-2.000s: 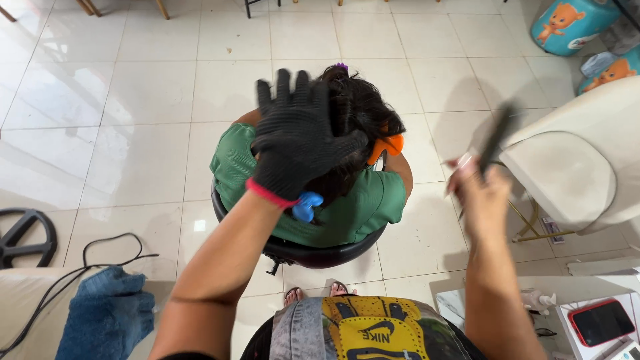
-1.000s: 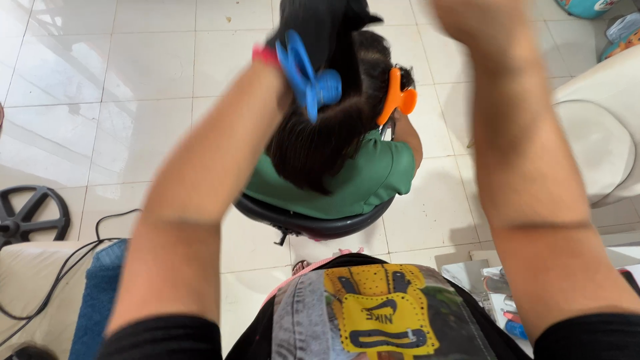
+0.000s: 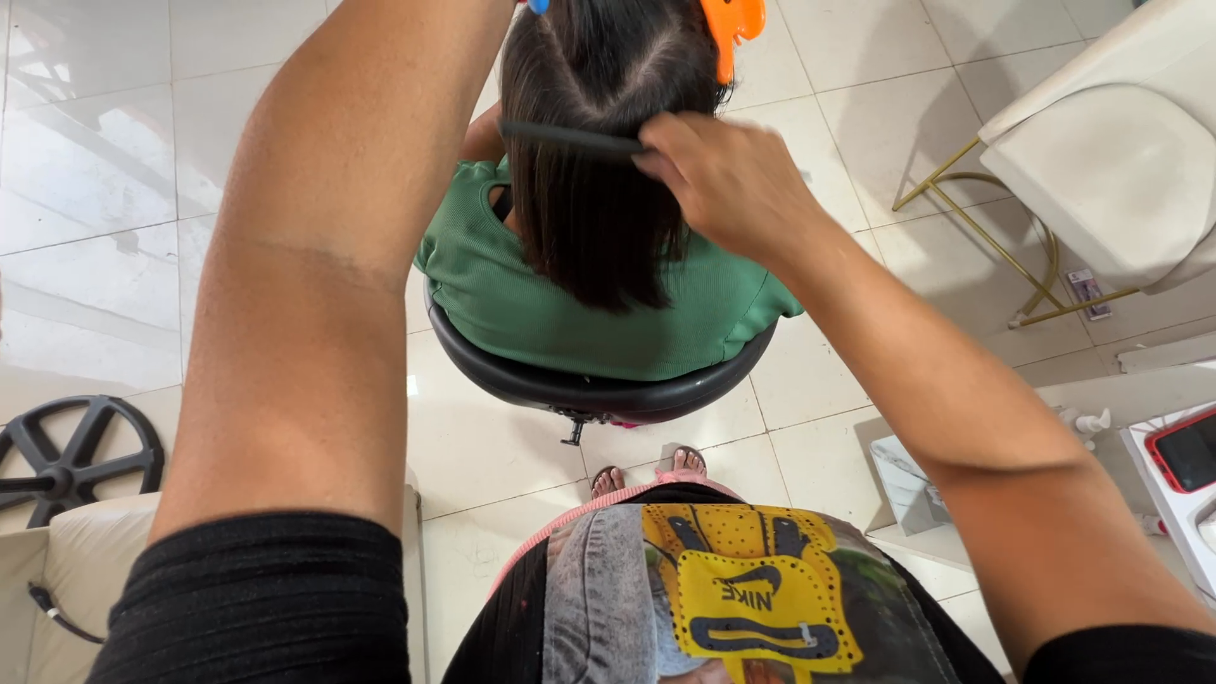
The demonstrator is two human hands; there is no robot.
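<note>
A person in a green top (image 3: 608,342) sits with their back to me, dark straight hair (image 3: 598,237) hanging down behind. My right hand (image 3: 727,180) grips a black comb (image 3: 570,140), which lies across the hair below a V-shaped parting. An orange hair clip (image 3: 733,33) holds hair at the right of the head. At the top edge, only a bit of a blue clip (image 3: 538,5) shows beside my left wrist. My left hand is out of the frame above; just the forearm shows.
The person sits on a black chair (image 3: 608,385). A cream chair with gold legs (image 3: 1102,180) stands at the right, near a shelf with a red-cased phone (image 3: 1187,451). A black wheeled base (image 3: 81,461) and a cable (image 3: 62,613) are at the left.
My right hand has come down from the upper right, and the comb is now at the hair. My gloved left hand has gone out of view at the top. The hair now hangs smooth.
</note>
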